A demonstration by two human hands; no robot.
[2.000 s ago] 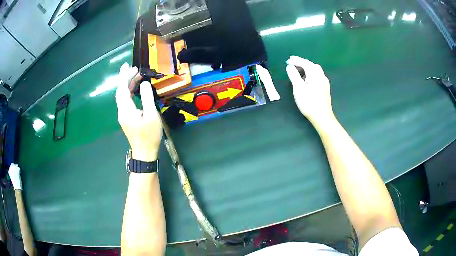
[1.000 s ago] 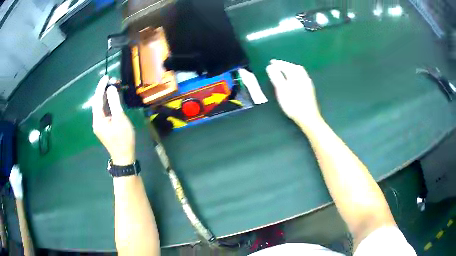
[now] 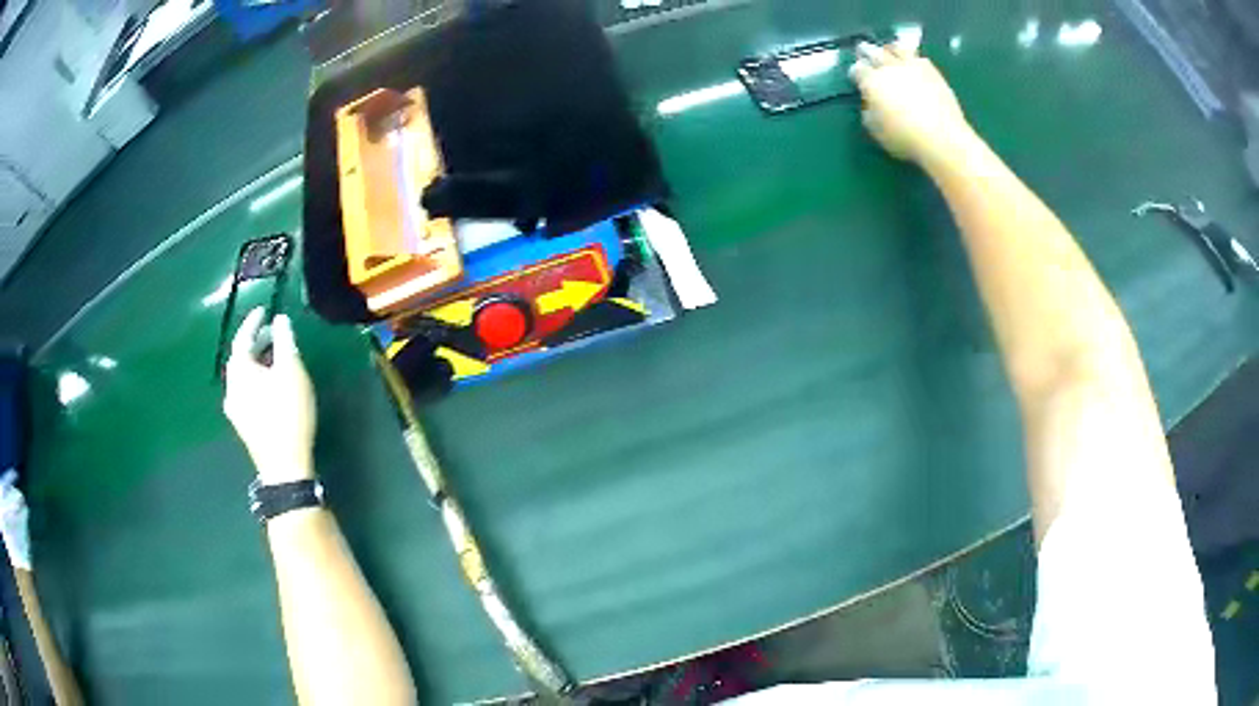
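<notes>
A thin black phone frame (image 3: 262, 259) is at the left on the green worktop. My left hand (image 3: 272, 400), bare with a black watch, has its fingers around the frame's near end. A second black phone frame (image 3: 773, 86) lies at the back right. My right hand (image 3: 911, 104) has its fingertips on that frame's right end, partly covering it. The orange fixture (image 3: 394, 200) stands between my hands, its long recess showing no frame. The blue-edged control box (image 3: 552, 310) with a round red button (image 3: 501, 324) is in front of it.
A black pad (image 3: 552, 111) covers the area behind the fixture. A mottled hose (image 3: 463, 545) runs from the box to the near edge. A white strip (image 3: 677, 258) is at the box's right end. A lever-shaped tool (image 3: 1204, 228) lies far right. A coworker's white-gloved hand (image 3: 14, 517) shows far left.
My left hand has moved left from the fixture with a frame. My right hand has reached up and right to the far frame. The view has shifted, and the grey block over the fixture no longer shows.
</notes>
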